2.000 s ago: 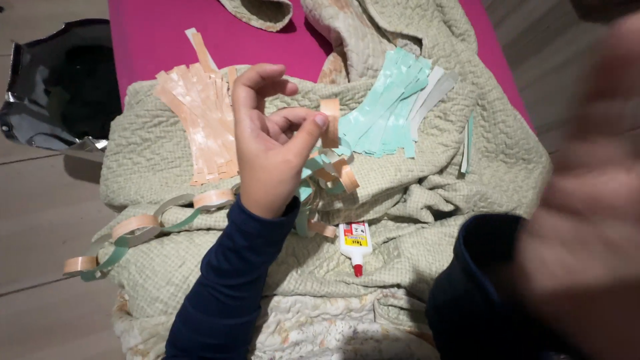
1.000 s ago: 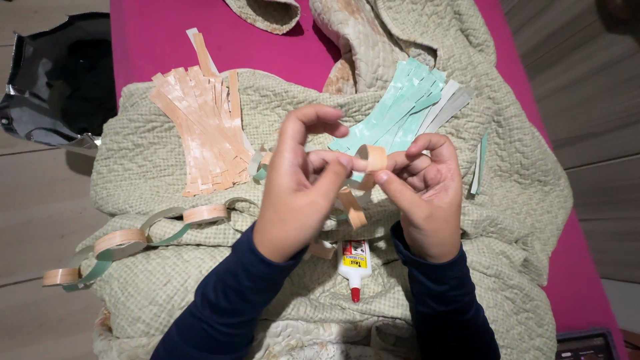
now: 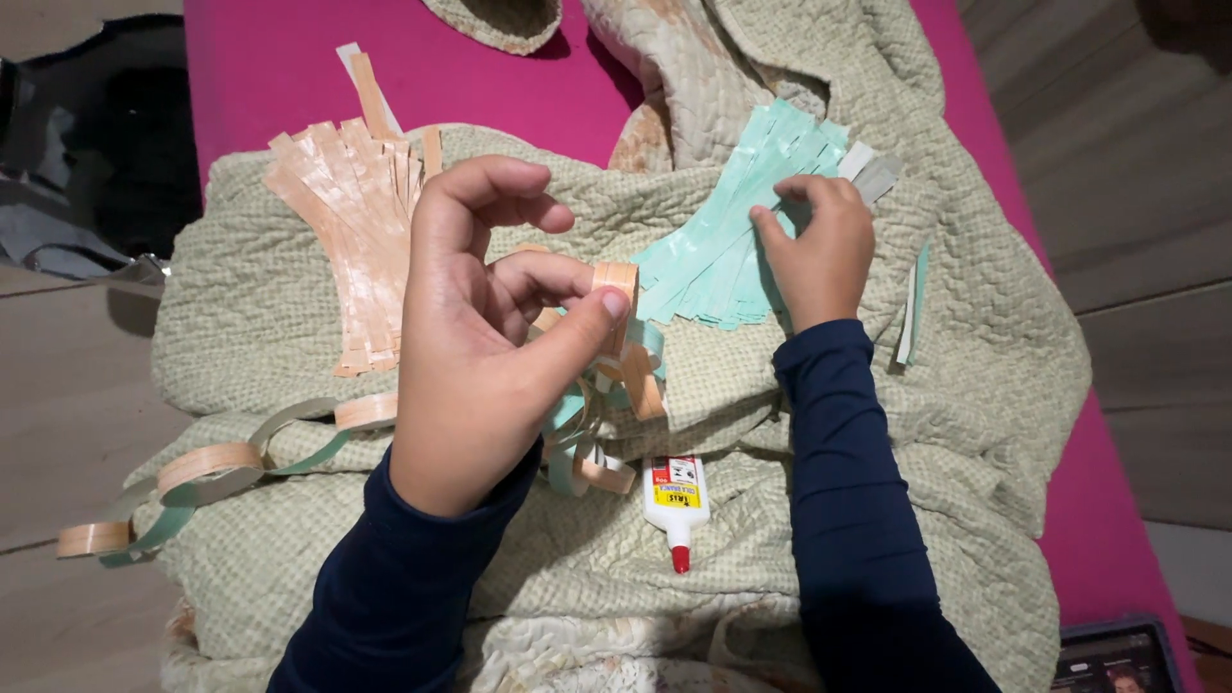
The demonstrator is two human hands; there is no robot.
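Between thumb and forefinger, my left hand [image 3: 496, 337] pinches an orange paper loop [image 3: 617, 279] of a paper chain. More orange and green links of the chain [image 3: 202, 472] trail to the lower left and hang below the hand. My right hand [image 3: 823, 250] rests at the right side of a fanned pile of mint-green paper strips [image 3: 717, 241], fingertips touching it; whether it grips a strip I cannot tell. A pile of orange paper strips [image 3: 361, 231] lies left of my left hand. The white glue bottle [image 3: 677, 496] lies with its red cap toward me.
A crumpled pale green quilt [image 3: 972, 385] covers much of the pink surface [image 3: 279, 67]. Grey-white strips [image 3: 871, 173] lie beside the green pile, and a narrow strip [image 3: 912, 303] lies farther right. A black shiny bag [image 3: 106, 154] is at the left, a tablet or phone [image 3: 1112, 659] at lower right.
My right hand has moved from beside the orange loop up and right to the green strips. My left hand still pinches the loop.
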